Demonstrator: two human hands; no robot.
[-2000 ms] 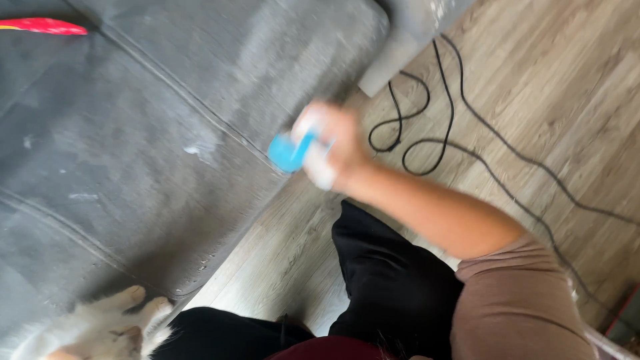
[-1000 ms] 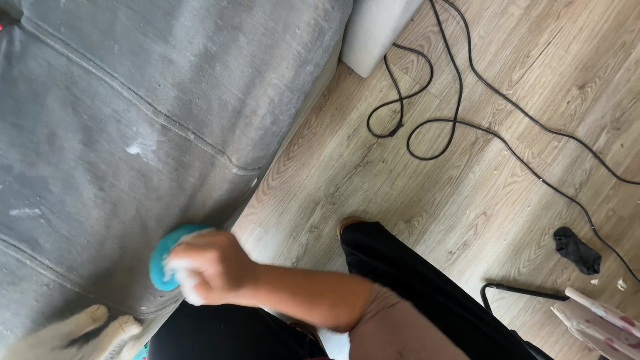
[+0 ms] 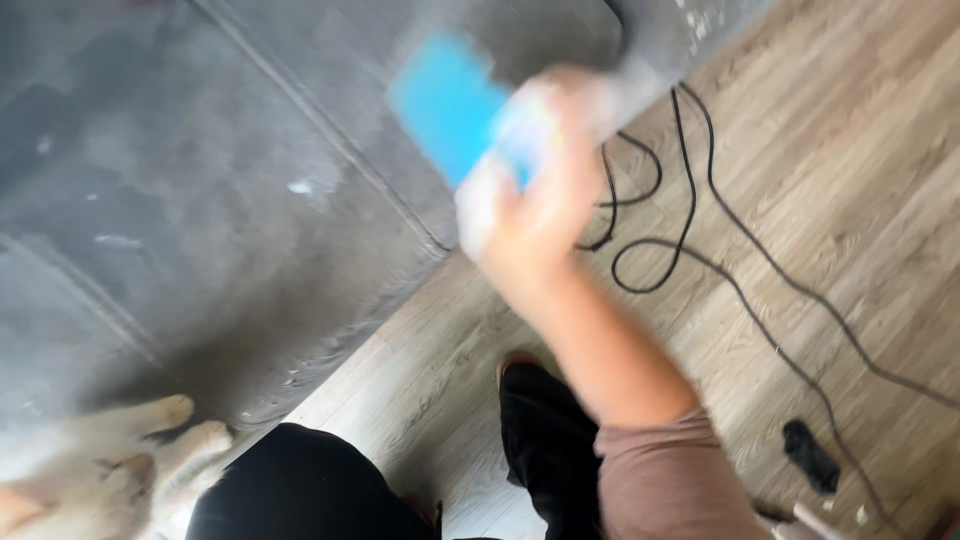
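My right hand (image 3: 532, 165) is closed on a bright blue handheld tool (image 3: 450, 105), blurred by motion, perhaps a brush or scrubber. White foam or suds coat my fingers. Below and around the tool lies the grey fabric seat of a sofa (image 3: 225, 172), which has seams, darker damp-looking patches and a few white smears (image 3: 300, 187). Whether the tool touches the fabric cannot be told. My left hand is out of view.
A pale-furred cat (image 3: 112, 472) lies at the lower left, paws on the seat's near edge. Black cable (image 3: 772, 262) loops over the wood-look floor (image 3: 862, 225). A dark sock-like item (image 3: 811, 457) rests at the lower right. My black-trousered legs (image 3: 300, 487) stand beside the sofa.
My right hand, with the blue tool in it, has moved from the near part of the seat, close to the cat's paws, to farther up and right.
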